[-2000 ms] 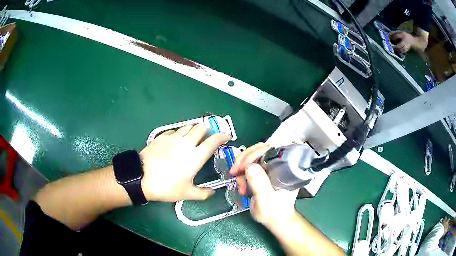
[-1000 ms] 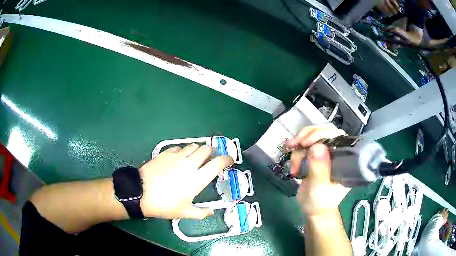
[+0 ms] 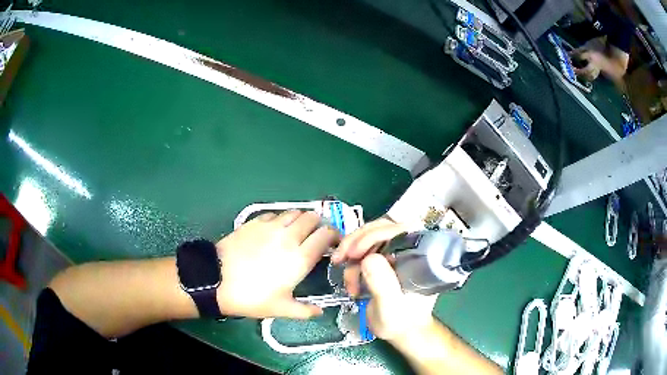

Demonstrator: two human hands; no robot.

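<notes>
Three white loop-frame assemblies [image 3: 303, 346] with blue inserts lie side by side on the green worktop, loops to the left, heads to the right. My left hand [image 3: 274, 264] lies flat over them, fingers spread, pressing them down; it hides most of the middle one. My right hand [image 3: 387, 293] grips the electric screwdriver [image 3: 426, 262], its grey body tilted and its tip hidden behind my fingers over the middle assembly's head. The screw feeder [image 3: 468, 183] stands just beyond my right hand. Screws at the tip cannot be seen.
A white metal rail [image 3: 314, 110] crosses beyond the worktop. Bare loop frames [image 3: 581, 322] lie in a pile at lower right. The black cable curves up at right. More units [image 3: 483, 47] lie on the belt. A person's hand [image 3: 603, 64] works opposite. A cardboard box [image 3: 13, 66] is far left.
My right hand has moved left from the screw feeder, bringing the screwdriver back over the assemblies. My left hand stays on the assemblies, which sit slightly further right in view.
</notes>
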